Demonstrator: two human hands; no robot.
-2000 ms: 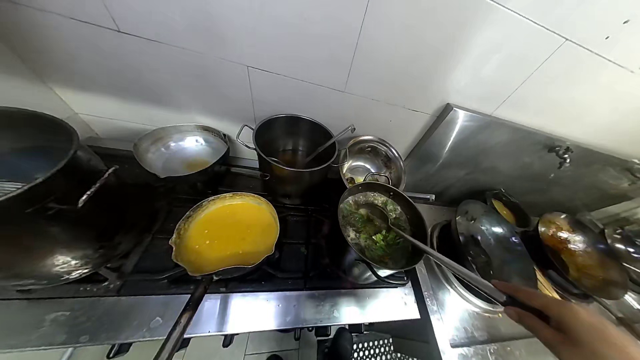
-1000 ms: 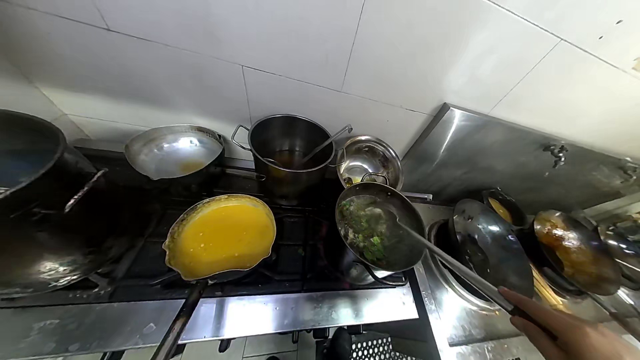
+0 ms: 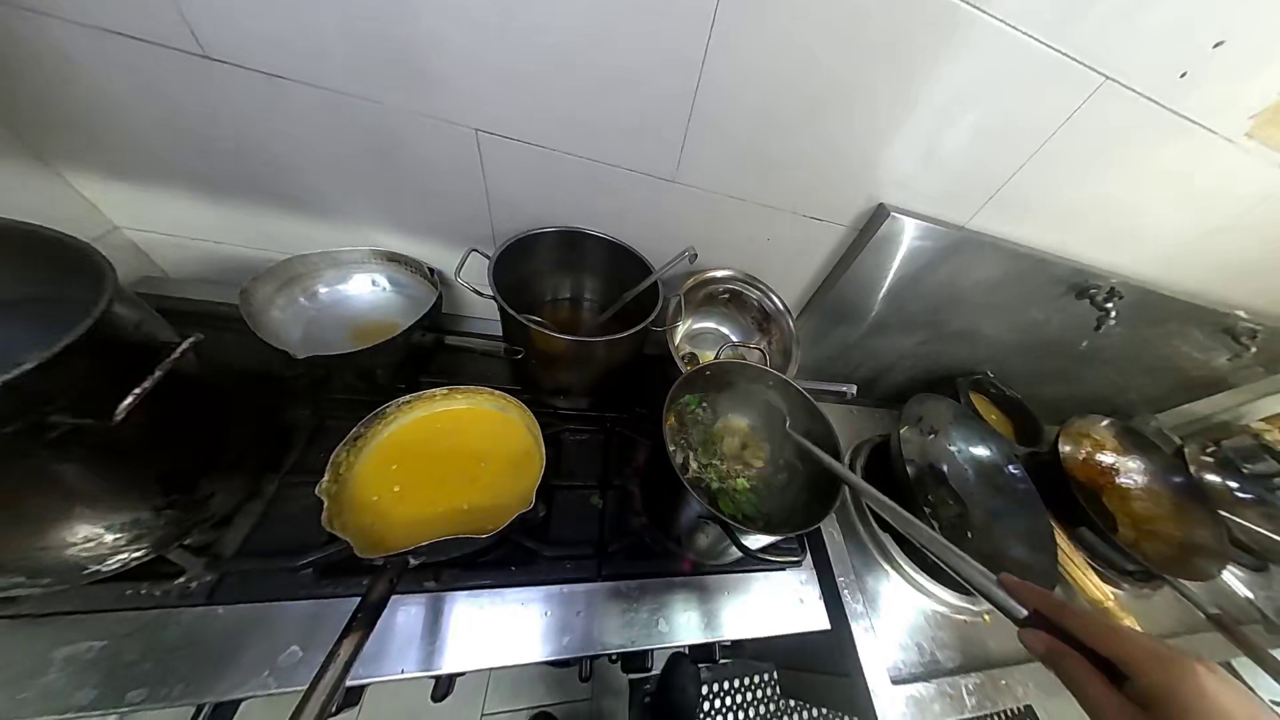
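Note:
At the lower right, my right hand (image 3: 1120, 650) grips the dark handle of a long metal ladle (image 3: 920, 535). The ladle's head end is inside a two-handled wok (image 3: 810, 440), at its right side. Green leaves (image 3: 735, 490) and a pale clump (image 3: 740, 440) lie in liquid in the wok's left part. Left of it, a long-handled pan (image 3: 335, 495) holds yellow sauce (image 3: 440, 470). My left hand is out of view.
Behind stand a deep pot (image 3: 575, 235) with a ladle in it, a steel bowl (image 3: 780, 310) and a shallow pan (image 3: 290, 290). A big dark pot (image 3: 60, 400) fills the left. Woks (image 3: 975, 490) and a stained pan (image 3: 1150, 500) stand right, below taps (image 3: 1100, 300).
The ladle's head has shifted within the wok to its right side. The green leaves, spread near the middle earlier, now lie more to the left. My right hand keeps its grip.

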